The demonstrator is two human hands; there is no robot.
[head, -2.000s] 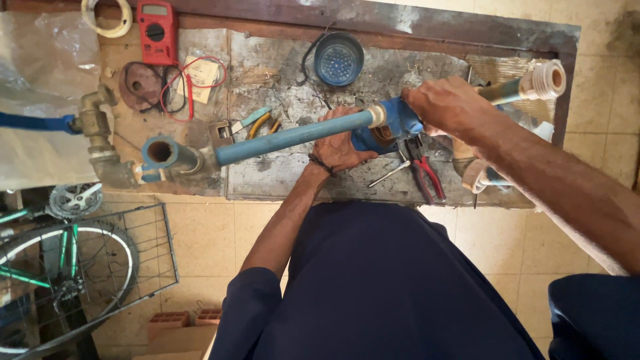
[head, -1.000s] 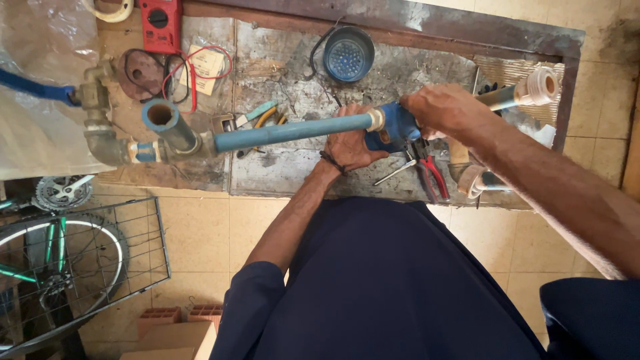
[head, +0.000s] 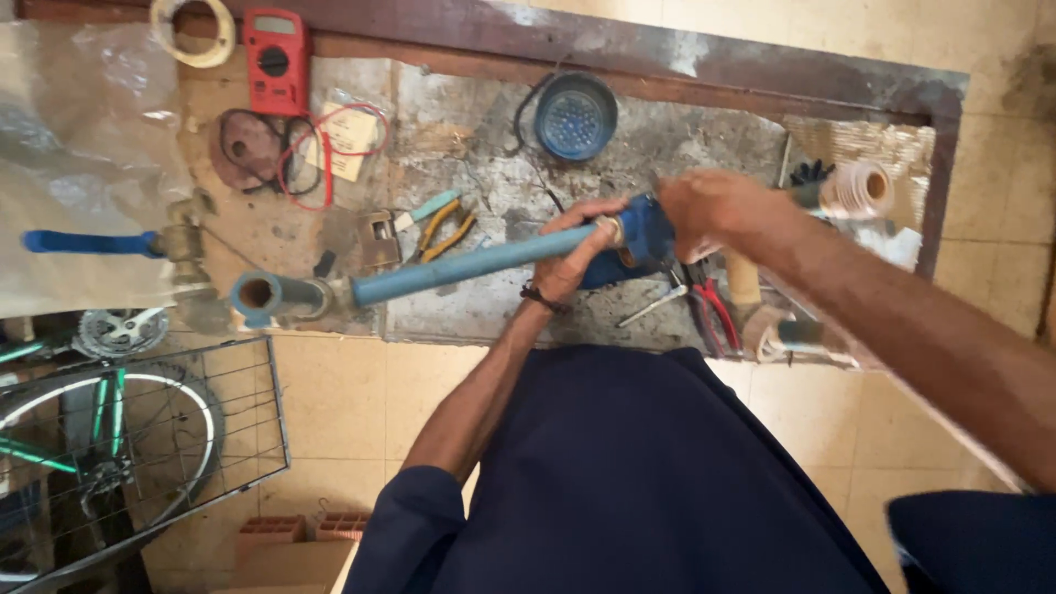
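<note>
A blue pipe (head: 487, 258) runs slantwise over the workbench, with a tee fitting (head: 276, 295) and a brass valve with a blue lever (head: 91, 242) at its left end. My left hand (head: 569, 247) is closed around the pipe's right end, beside a blue fitting (head: 646, 229). At that fitting's right side is my right hand (head: 714, 210), fingers bent and slightly blurred; what lies inside them is hidden. Right of it a pipe end wrapped in white tape (head: 858, 190) points right. Red-handled pliers (head: 716, 313) lie just below my right hand.
A red multimeter (head: 277, 62) with leads, a roll of tape (head: 194, 33), yellow-handled pliers (head: 447, 231) and a round blue dish (head: 576, 115) are on the bench. Plastic sheeting (head: 82, 148) covers its left part. A bicycle wheel (head: 107, 454) and hollow bricks (head: 272, 530) are below.
My left hand has stayed at the pipe's right end. My right hand remains by the blue fitting, its fingers in a somewhat different pose.
</note>
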